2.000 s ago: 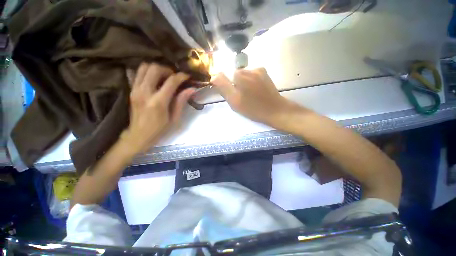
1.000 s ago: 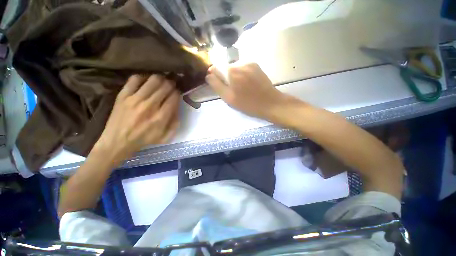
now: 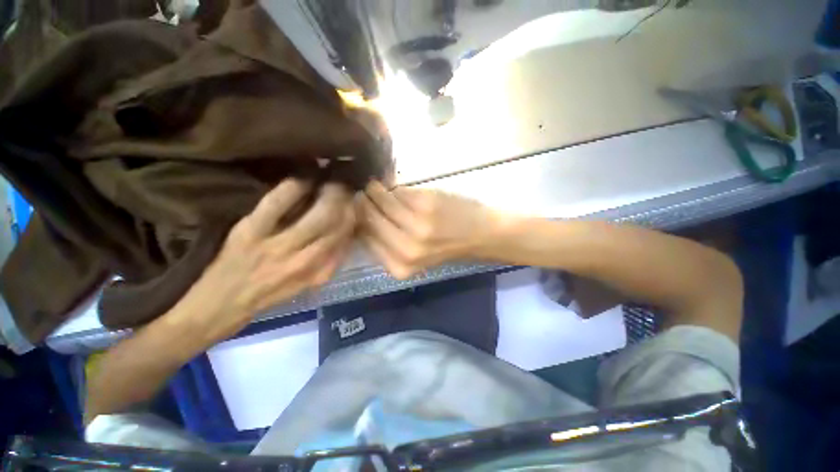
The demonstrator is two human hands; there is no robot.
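A large brown garment (image 3: pixel 175 138) lies bunched on the left of the white sewing machine bed (image 3: pixel 589 111). Its right edge reaches the brightly lit needle area, where glare hides the needle. My left hand (image 3: pixel 285 244) holds the garment's near edge, fingers bent over the cloth. My right hand (image 3: pixel 414 226) is close beside it, fingertips touching the left hand's and pinching the near right corner of the brown cloth. A small white mark shows on the cloth above my left fingers.
Scissors (image 3: pixel 760 152) with green and yellow handles lie on the right of the bed. A pale measuring strip (image 3: pixel 645 217) runs along the table's front edge. A dark cloth with a white label (image 3: pixel 405 323) hangs at my lap. A perforated crate (image 3: pixel 642 319) is below right.
Both hands have moved toward the table's front edge, and my right hand has left the needle area to meet my left. The brown garment's edge has shifted nearer with them.
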